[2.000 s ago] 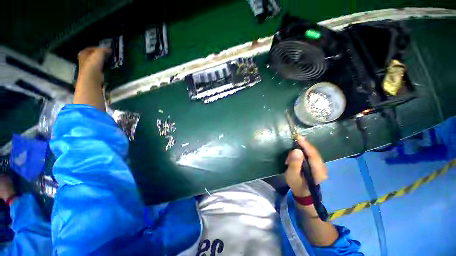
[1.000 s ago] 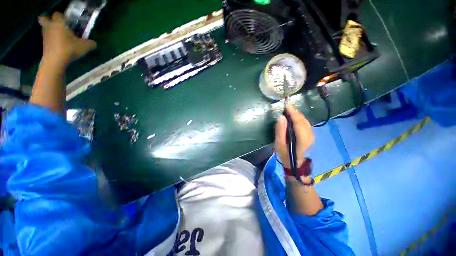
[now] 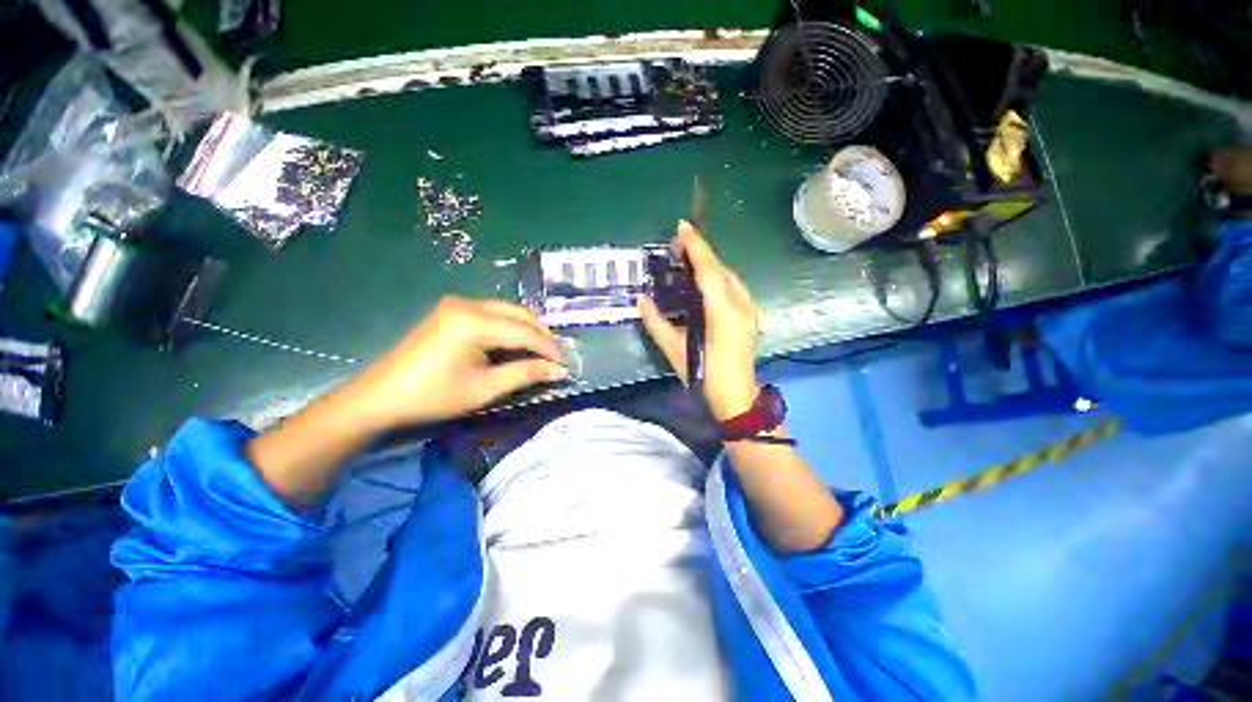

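Observation:
A phone circuit board (image 3: 593, 285), white with a dark right end, lies flat on the green bench mat (image 3: 371, 309) in front of me. My right hand (image 3: 721, 322) holds the black soldering iron (image 3: 696, 309) upright at the board's right end, fingers touching that end. My left hand (image 3: 474, 359) is at the board's lower left, thumb and fingertips near together; whether something small is between them cannot be told. Solder wire (image 3: 275, 342) runs from a spool at the left toward this hand. A loose component pile (image 3: 448, 217) lies beyond the board's left end.
Stacked boards (image 3: 625, 103) lie beyond the work board. The fume extractor fan (image 3: 821, 80), tip cleaner cup (image 3: 851, 199) and iron stand (image 3: 995, 137) are at right. A component bag (image 3: 305, 185) and a silvery spool (image 3: 99, 281) are at left. Another person's blue sleeve (image 3: 1167, 336) shows at far right.
My left hand has come back from the boards at the upper left to the bench's front. A board now lies before me. My right hand has moved left from the cup with the iron.

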